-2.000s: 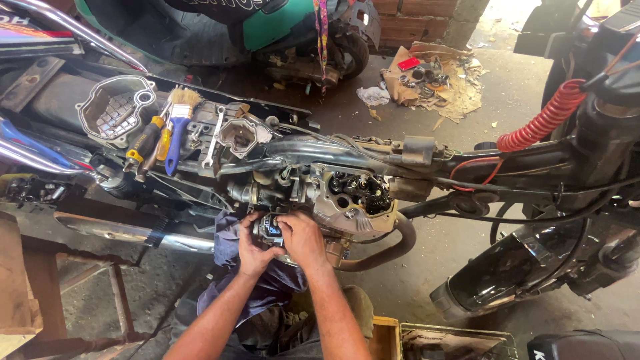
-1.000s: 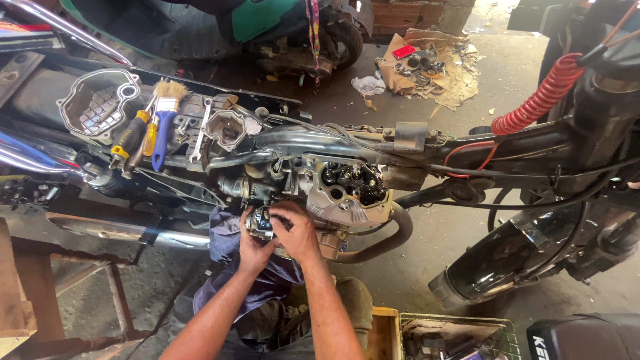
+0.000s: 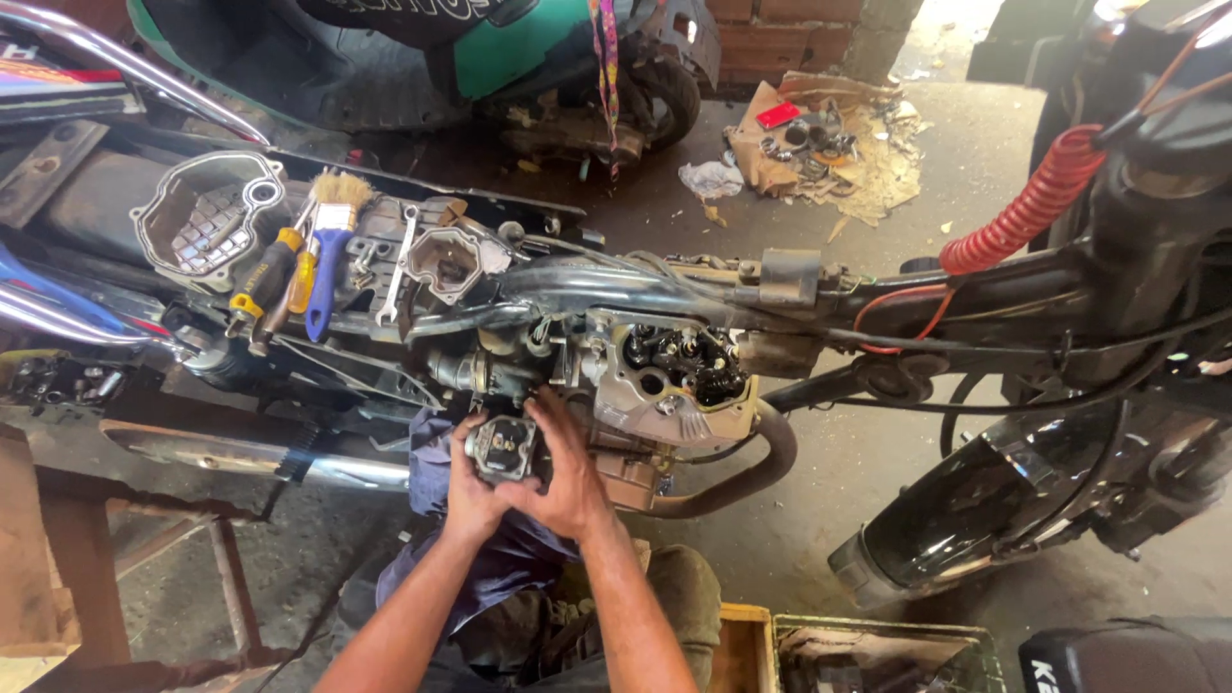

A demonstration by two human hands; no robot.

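My left hand [image 3: 474, 486] grips the left side of a small metal carburetor body [image 3: 504, 449], whose open underside faces up. Around its right side curve the fingers of my right hand [image 3: 566, 472], the thumb at its lower edge. A dark blue cloth [image 3: 431, 462] lies under and behind my hands. Just right of them is the motorcycle's engine cylinder head [image 3: 679, 380], uncovered, with dark oily valve parts showing. Above my hands sits a metal intake part [image 3: 481, 371]. What my right fingertips touch behind the carburetor cannot be seen.
Across the frame lie a large metal engine cover [image 3: 159, 226], a blue-handled paintbrush [image 3: 329, 260], a yellow-black screwdriver [image 3: 265, 279], a wrench [image 3: 397, 274] and a smaller cover [image 3: 423, 258]. A curved exhaust pipe [image 3: 778, 462] bends at the right. Parts rest on cardboard [image 3: 885, 159]. A crate [image 3: 885, 630] stands below.
My right hand has shifted from over the carburetor to its right side, with the fingers spread further, and more of the carburetor's face shows. My left hand still holds it.
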